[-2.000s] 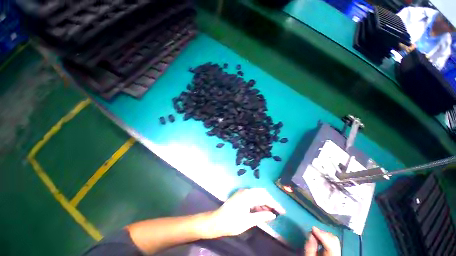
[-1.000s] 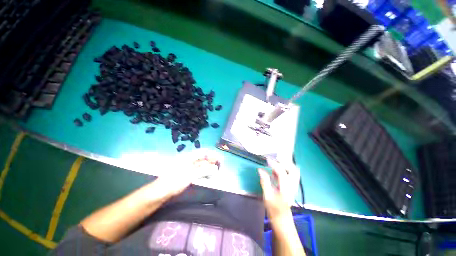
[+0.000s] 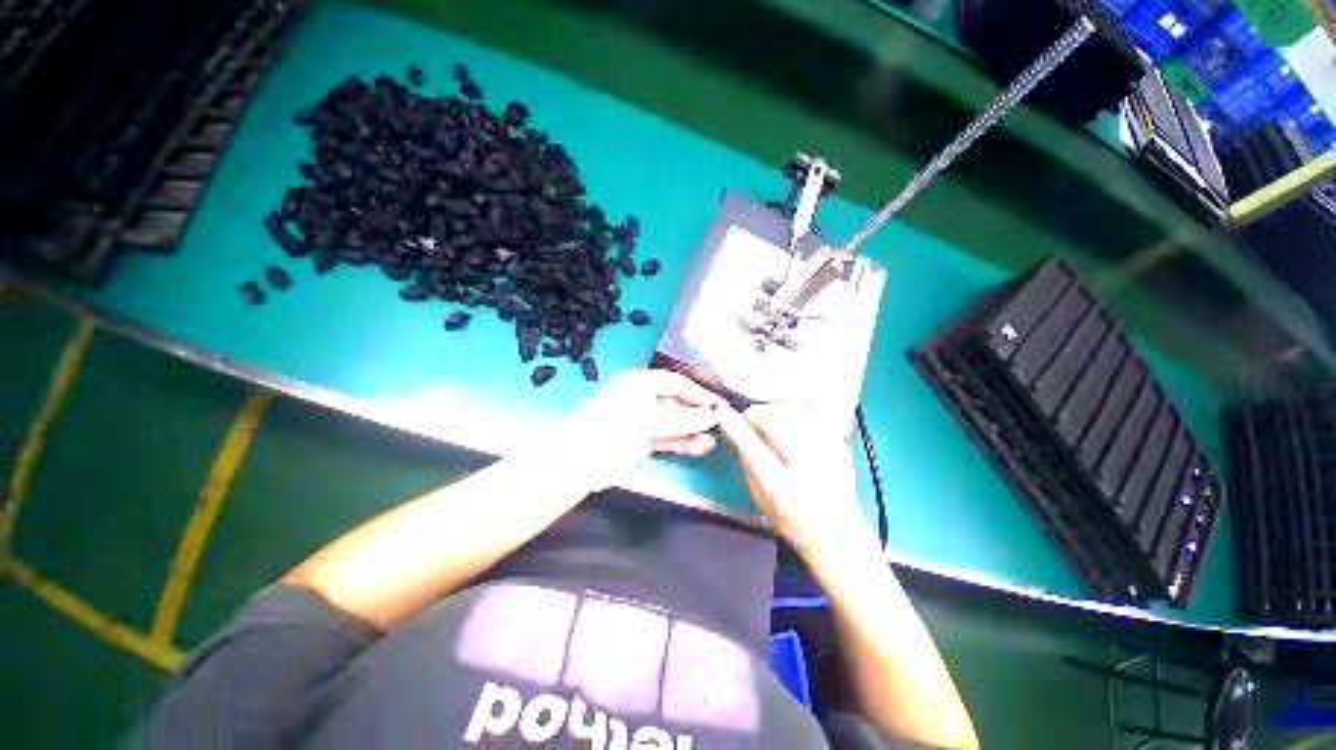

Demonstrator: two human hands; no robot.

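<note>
My left hand (image 3: 655, 418) and my right hand (image 3: 772, 440) meet at their fingertips over the bench edge, just in front of the fixture. Whatever lies between the fingertips is too small and hidden to tell. The grey fixture (image 3: 703, 301) with its white top plate stands just beyond my hands, with a silver clamp (image 3: 807, 205) at its rear and a thin ribbed rod (image 3: 960, 147) slanting up to the right. A big heap of small black parts (image 3: 454, 213) lies loose on the mat to the left of the fixture.
A stack of black trays (image 3: 1092, 410) stands right of the fixture, with bright dots near one end. More black trays (image 3: 1286, 498) stand at the far right and far left (image 3: 132, 132). A black cable (image 3: 875, 476) runs beside the fixture. A blue bin (image 3: 791, 659) sits below the bench edge.
My hands were apart and have come together at the fingertips. My left hand moved right towards the fixture. The view has turned and shifted since the earliest frame.
</note>
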